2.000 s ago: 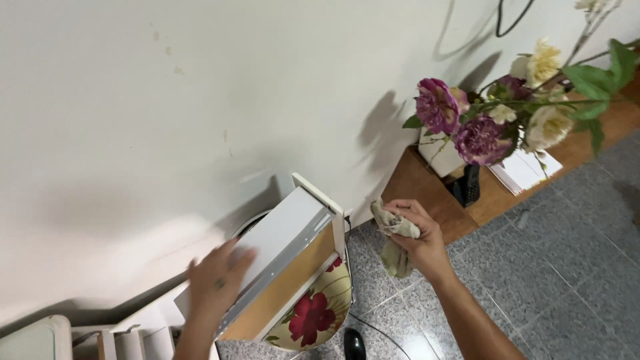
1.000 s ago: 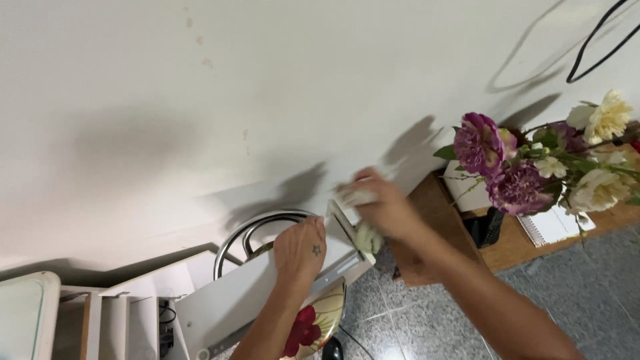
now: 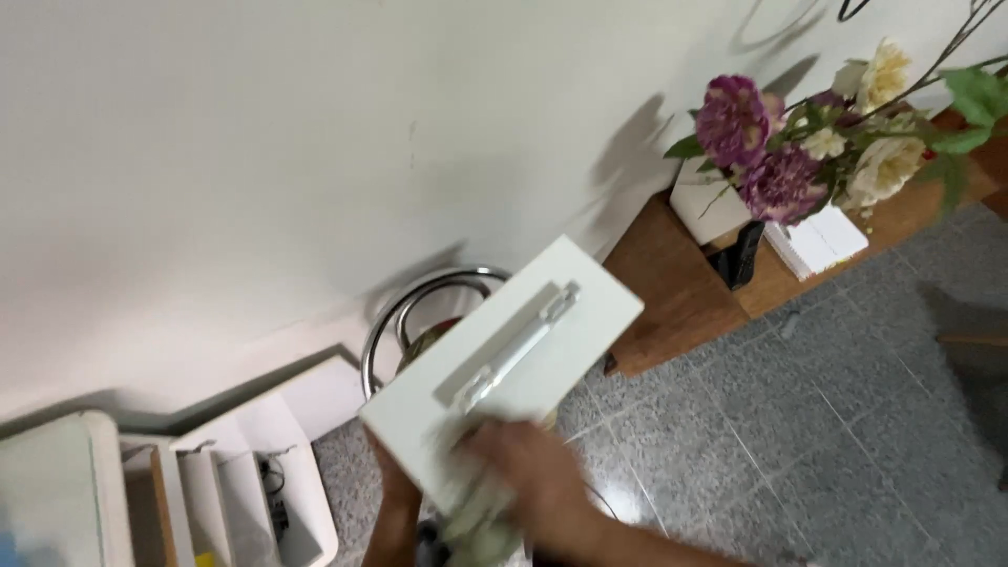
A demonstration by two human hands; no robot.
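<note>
A white drawer front (image 3: 543, 354) with a clear bar handle (image 3: 520, 346) faces up at a tilt in the middle of the view. Behind its lower left edge is my left hand (image 3: 391, 465), mostly hidden, holding the drawer from beneath. My right hand (image 3: 524, 472), blurred, presses a pale greenish cloth (image 3: 480, 512) onto the lower part of the drawer front, just below the handle.
A chair with a chromed tubular frame (image 3: 378, 331) stands behind the drawer. White open compartments (image 3: 307, 480) are at lower left. Right, a wooden desk (image 3: 669, 283) bears a spiral notebook (image 3: 819, 240) and artificial flowers (image 3: 780, 181). Grey tiles (image 3: 748, 441) cover the floor.
The drawer has turned so its front with the handle faces me. My right hand and the cloth have moved from its far end down to the lower part of the front.
</note>
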